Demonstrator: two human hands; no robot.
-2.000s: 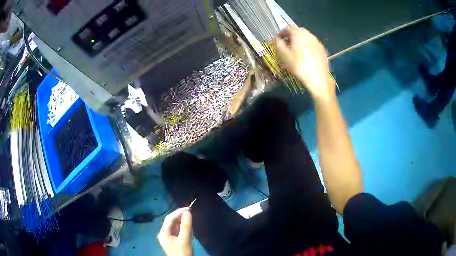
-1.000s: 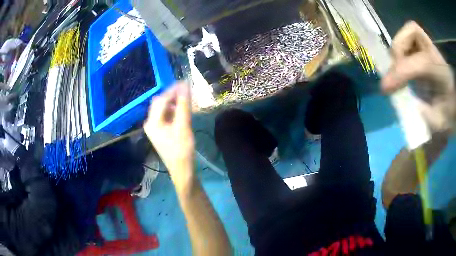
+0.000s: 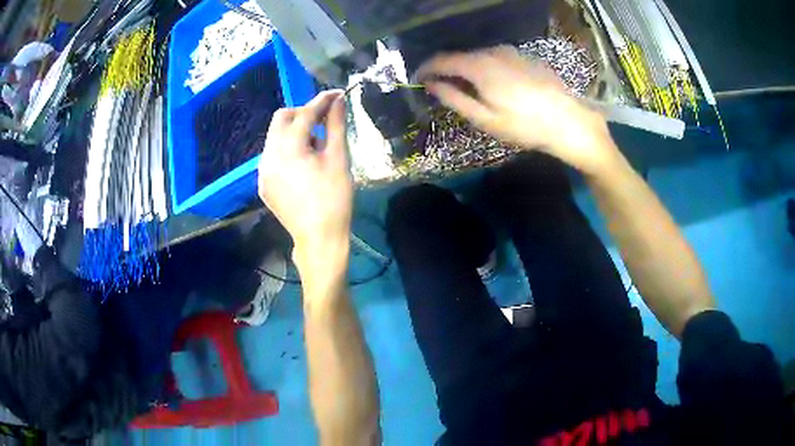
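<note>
My right hand (image 3: 514, 100) is at the machine front with a thin yellow lead wire (image 3: 411, 85) between its fingertips. A white strip (image 3: 643, 119) shows to the right, beyond that hand. My left hand (image 3: 309, 165) is left of the work point, its thumb and fingertip pinched on a small thin piece that is too small to name. The wire end and the left fingertips are a short gap apart, in front of crumpled whitish wrapping (image 3: 383, 68). The grey machine (image 3: 305, 30) is cut off by the top edge.
A blue divided bin (image 3: 185, 165) holds white and dark small pieces. Cable bundles lie left (image 3: 126, 165) and right (image 3: 632, 52). Small silvery pieces (image 3: 462, 146) lie below the machine. A red stool (image 3: 231, 366) and another person's dark sleeve (image 3: 52, 331) are lower left.
My right hand has moved left from the right-hand bundle to the machine front, bringing the yellow wire. My left hand has risen from the lap to beside the work point. The view has shifted.
</note>
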